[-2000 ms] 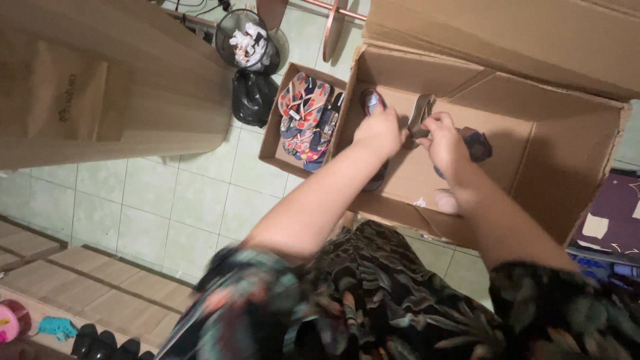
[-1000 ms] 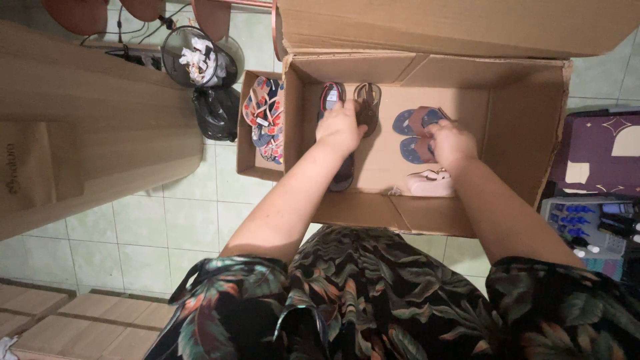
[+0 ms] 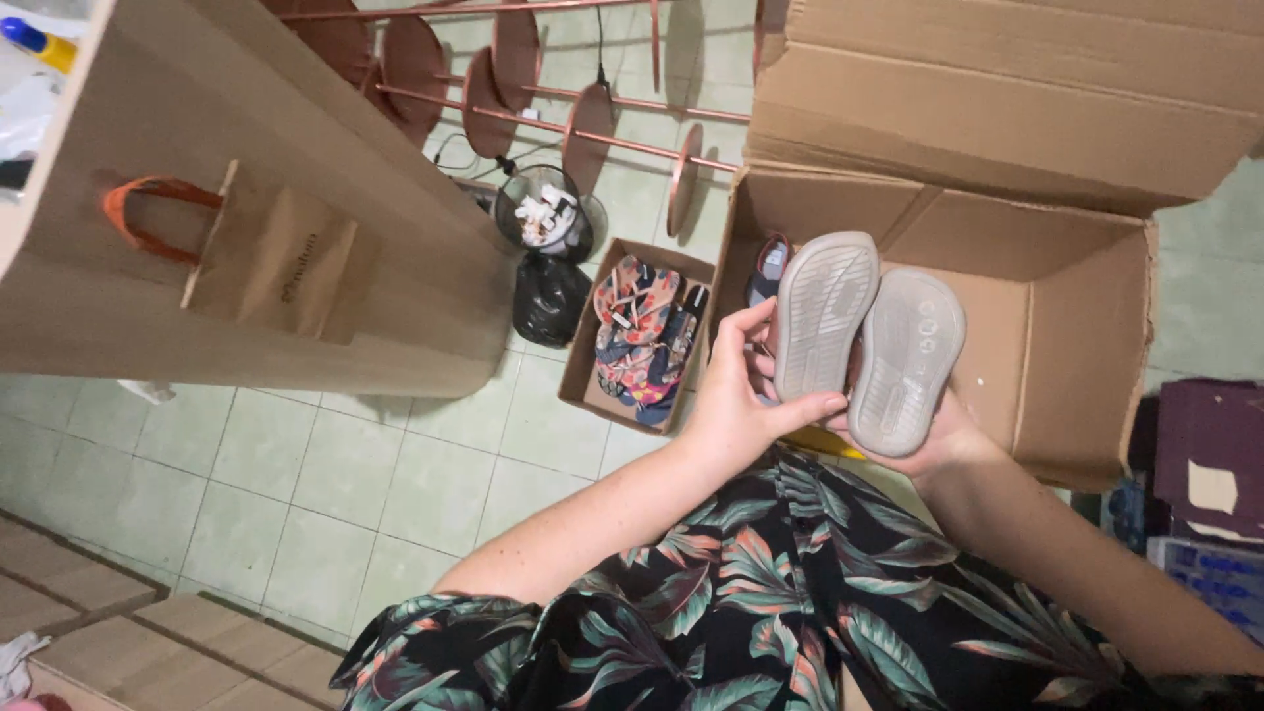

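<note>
Two small sandals are held up with their pale, translucent soles facing me. My left hand [image 3: 755,380] grips the left sandal [image 3: 828,316] by its edge, thumb near the lower end of the sole. The right sandal [image 3: 907,360] rests in my right hand [image 3: 933,434], whose fingers are mostly hidden behind it. Both are above the near side of a large open cardboard box [image 3: 1071,346]. A dark shoe with a red edge [image 3: 768,269] lies inside the box at its left wall. The sandals' upper sides are mostly out of sight.
Left of the large box stands a smaller cardboard box [image 3: 583,395] of patterned flip-flops [image 3: 642,306]. Beyond are a black plastic bag [image 3: 551,298], a wastebasket [image 3: 543,212] and a copper-coloured rack [image 3: 583,133]. A tall counter [image 3: 415,316] is at left, a purple case [image 3: 1210,444] at right.
Both hands have come out of the large box toward my body and now hold sandals soles up. The blue and brown sandals and the pink item seen in the box earlier are not visible there now.
</note>
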